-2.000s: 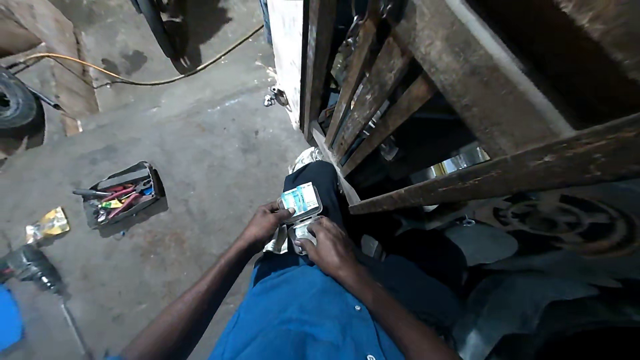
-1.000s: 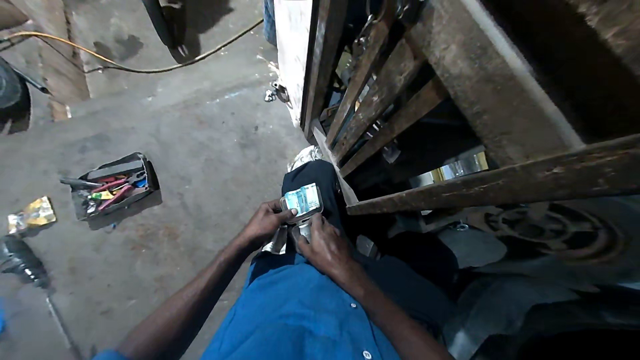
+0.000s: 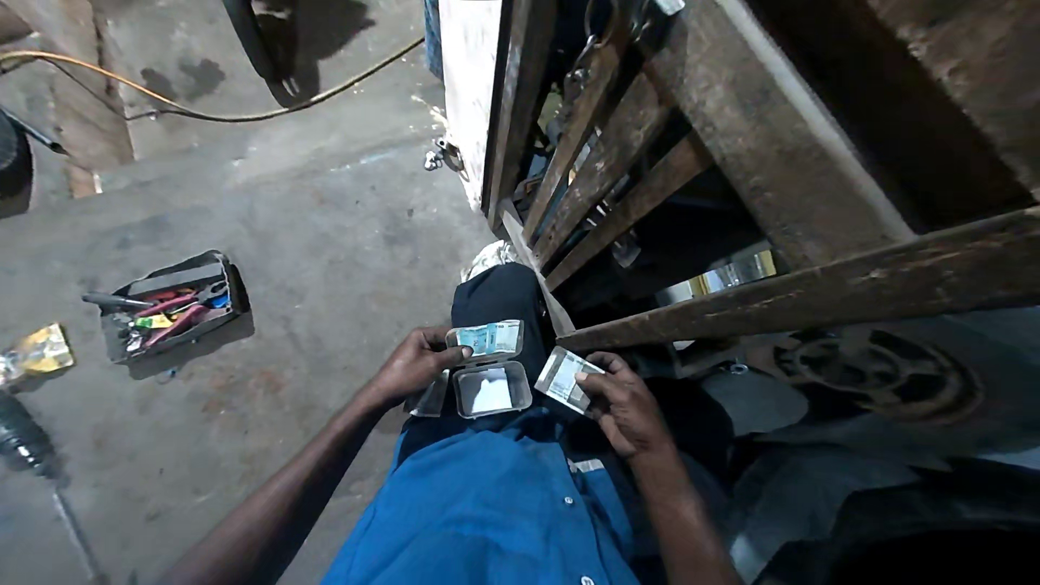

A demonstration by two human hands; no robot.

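Note:
On my lap lies an open clear plastic box [image 3: 492, 390] with a white piece, like paper, inside. My left hand [image 3: 422, 360] grips the hinged lid's left edge, thumb on a blue-and-white printed paper [image 3: 487, 339] that rests in the lid. To the right, apart from the box, my right hand [image 3: 624, 400] holds a second flat rectangular piece [image 3: 566, 379], pale and printed, its thumb on top. Whether that piece is a case or folded paper I cannot tell. Another clear piece [image 3: 428, 398] lies below my left hand, against the box.
A tool tray [image 3: 175, 309] with pliers and other hand tools stands on the concrete floor at left. Near it lie a yellow packet [image 3: 45, 349] and a power drill [image 3: 23, 435]. A cable [image 3: 268, 116] crosses the floor. A wooden rack [image 3: 796, 301] stands close on my right.
My right hand has moved right, away from the box, with the pale printed piece in it. The box's inside now shows. My left hand remains at the blue-and-white paper.

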